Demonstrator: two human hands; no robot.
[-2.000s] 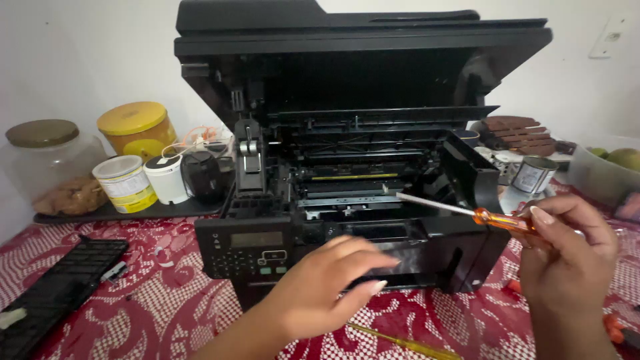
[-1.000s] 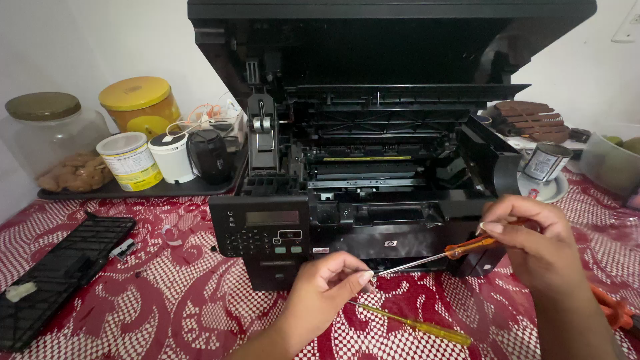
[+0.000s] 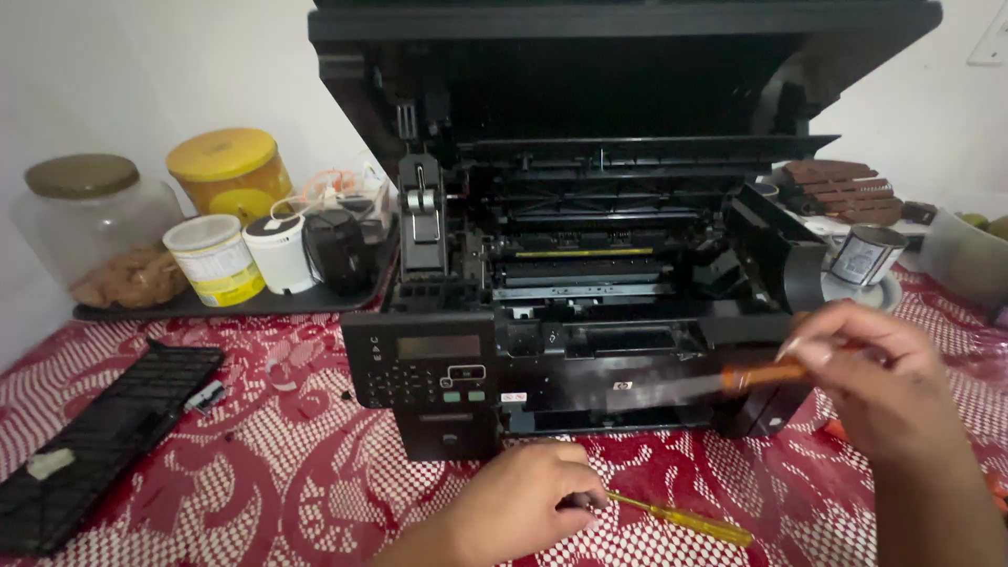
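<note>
My right hand (image 3: 874,378) grips the orange handle of a screwdriver (image 3: 760,376), whose blurred shaft points left across the front of an open black HP printer (image 3: 622,370). Low at the centre, my left hand (image 3: 535,496) rests on the patterned tablecloth with its fingers curled. Its fingertips are at the shaft end of a yellow-handled screwdriver (image 3: 701,526) lying on the cloth; whether they pinch the shaft or anything small cannot be told. The printer's lid is raised, showing rollers and a metal bar inside.
A detached black plastic panel (image 3: 102,433) lies at the left. Behind it, a black tray (image 3: 236,307) holds a jar (image 3: 102,236), a yellow-lidded tub (image 3: 228,169) and white containers. A can (image 3: 866,256) and a bowl (image 3: 969,252) stand at the right.
My left hand has left the orange screwdriver's tip, where it was a second ago, and moved down to the cloth by the yellow screwdriver. My right hand still holds the orange screwdriver.
</note>
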